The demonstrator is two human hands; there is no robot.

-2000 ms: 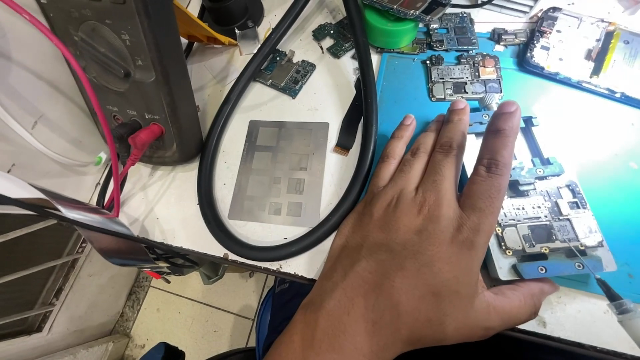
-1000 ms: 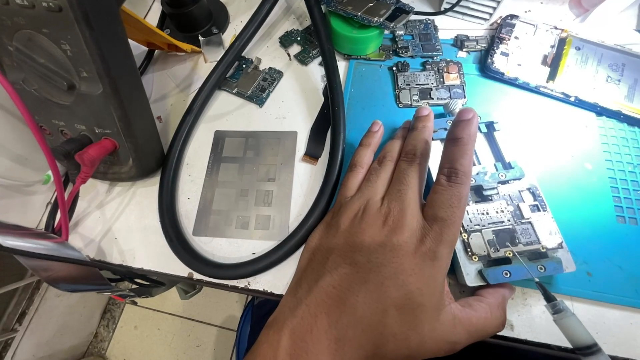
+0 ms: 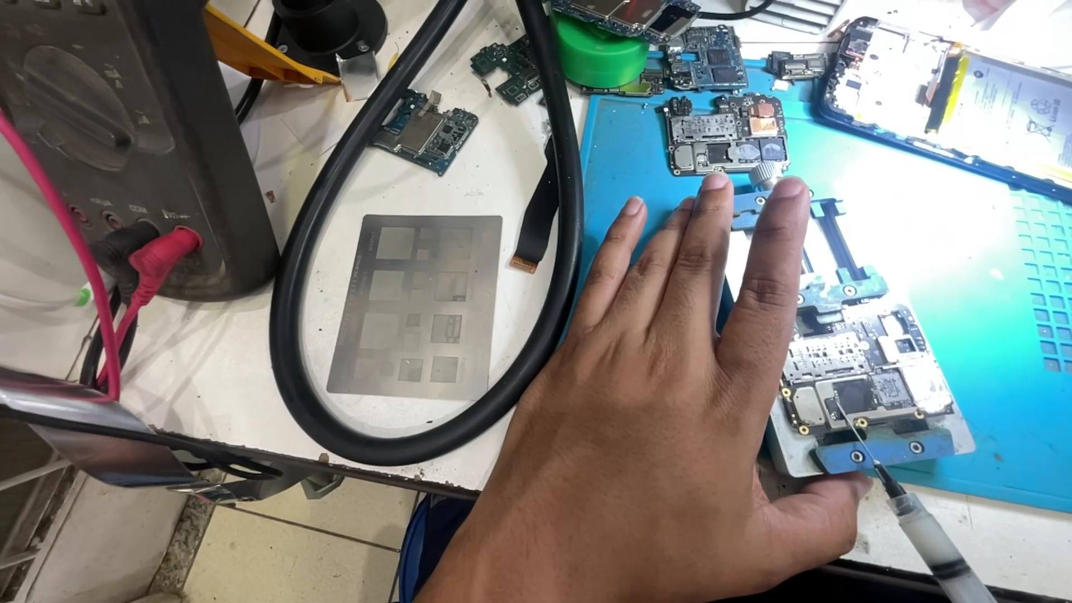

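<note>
My left hand (image 3: 662, 402) lies palm down along the left side of a blue clamp holder (image 3: 883, 452), its fingers slightly spread and its thumb at the near edge. The holder grips a phone logic board (image 3: 863, 368) on a pale base. A syringe (image 3: 934, 536) with a thin needle comes in from the lower right, its tip over the dark chip on the board. The hand on the syringe, my right hand, is outside the picture. Just beyond my fingertips lies a second phone board (image 3: 727, 134).
A black hose (image 3: 289, 335) loops around a metal stencil (image 3: 414, 306) on the white table. At the left stands a multimeter (image 3: 126, 142) with red and black leads. An opened phone (image 3: 980, 109) lies on the blue mat (image 3: 997, 435); a green round container (image 3: 599, 54) and loose boards are at the back.
The view has shifted somewhat. My left hand stays beside the clamp holder, and the syringe needle remains over the board.
</note>
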